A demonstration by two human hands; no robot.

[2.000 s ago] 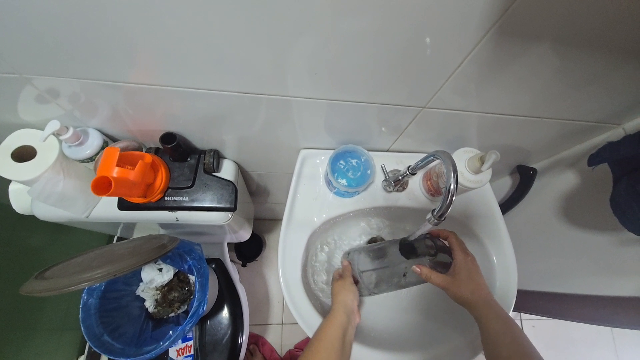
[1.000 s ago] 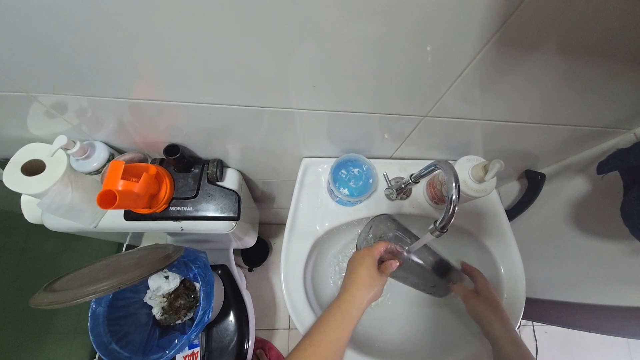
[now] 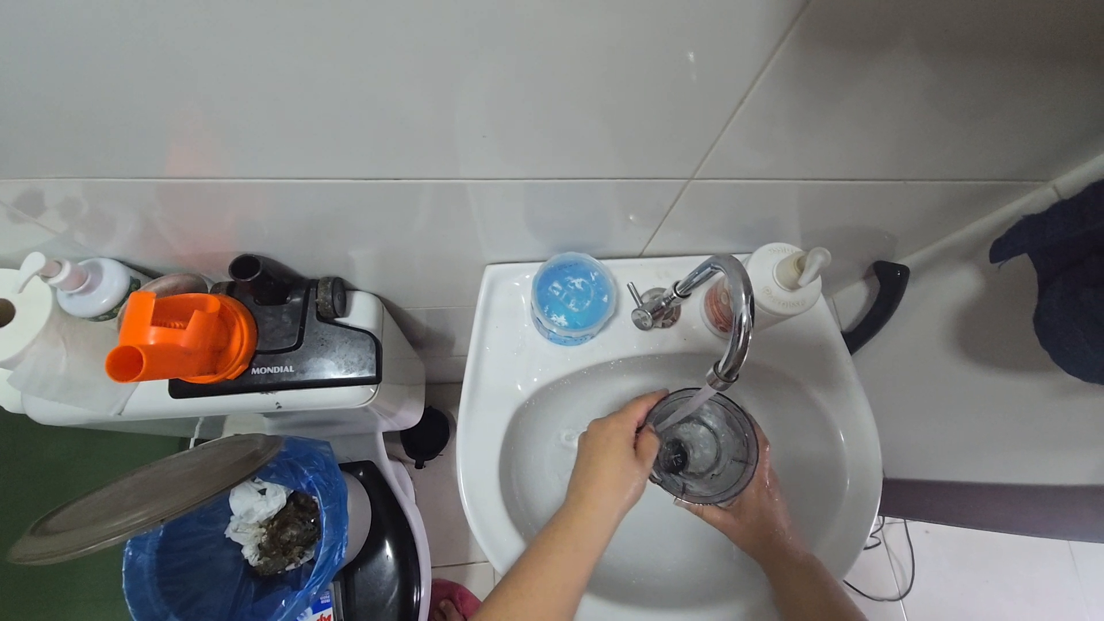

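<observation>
Over the white sink basin (image 3: 569, 483), both hands hold a smoky clear plastic container (image 3: 703, 448) with its round mouth facing up. My left hand (image 3: 614, 448) grips its left rim, with the thumb near the edge. My right hand (image 3: 755, 509) cups the right side and underside; part of its fingers is hidden behind the container. From the chrome gooseneck faucet (image 3: 740, 319), a stream of water runs into the container, whose inside shows a dark round fitting at the bottom.
A tub of blue gel (image 3: 573, 297) and a white pump bottle (image 3: 783, 280) stand on the sink's back ledge. At left are an orange plastic part (image 3: 185, 336), a black Mondial appliance part (image 3: 319, 349), a toilet paper roll (image 3: 21, 319) and a bin with a blue bag (image 3: 194, 561).
The container has turned from lying on its side to mouth up beneath the faucet. Both hands have shifted around it, the right one now cupping its side and underside.
</observation>
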